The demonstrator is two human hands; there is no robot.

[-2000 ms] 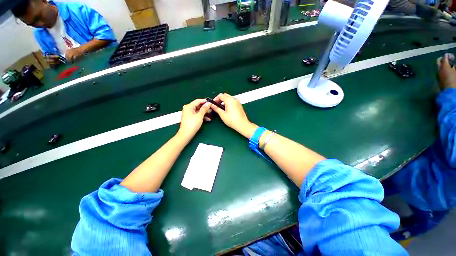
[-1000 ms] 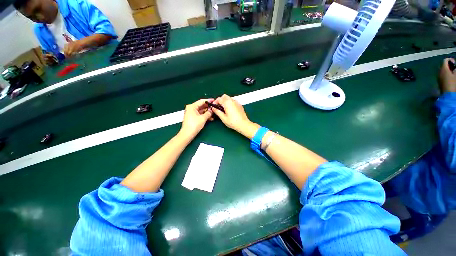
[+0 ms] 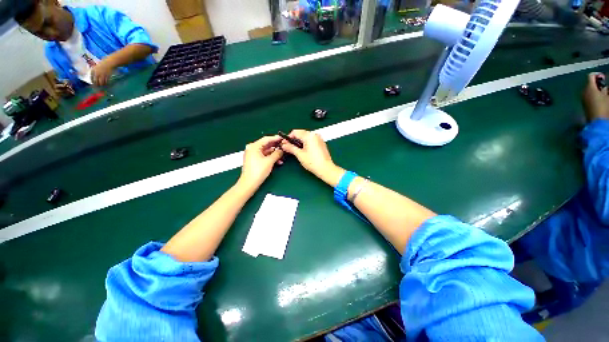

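Observation:
My left hand (image 3: 259, 159) and my right hand (image 3: 311, 155) meet at the fingertips near the white strip. Between them is a small black electronic assembly (image 3: 281, 148), mostly hidden by the fingers. My right fingers hold a thin dark stick, possibly tweezers (image 3: 290, 139), its end pointing up and left over the assembly. A blue wrist strap (image 3: 344, 186) and a thin bracelet are on my right wrist. White paper slips (image 3: 271, 226) lie overlapping on the green bench below my hands.
Small dark units (image 3: 179, 153) sit spaced on the conveyor belt (image 3: 247, 110). A white fan (image 3: 427, 125) stands right of my hands. A dark pile of units (image 3: 535, 95) lies farther right, near a neighbour's hand (image 3: 595, 98). A black compartment tray (image 3: 188, 61) and a person (image 3: 93, 43) are opposite.
The units on the belt have moved left. My hands stay in nearly the same place, with the dark stick slightly re-angled. The person opposite has shifted their arm.

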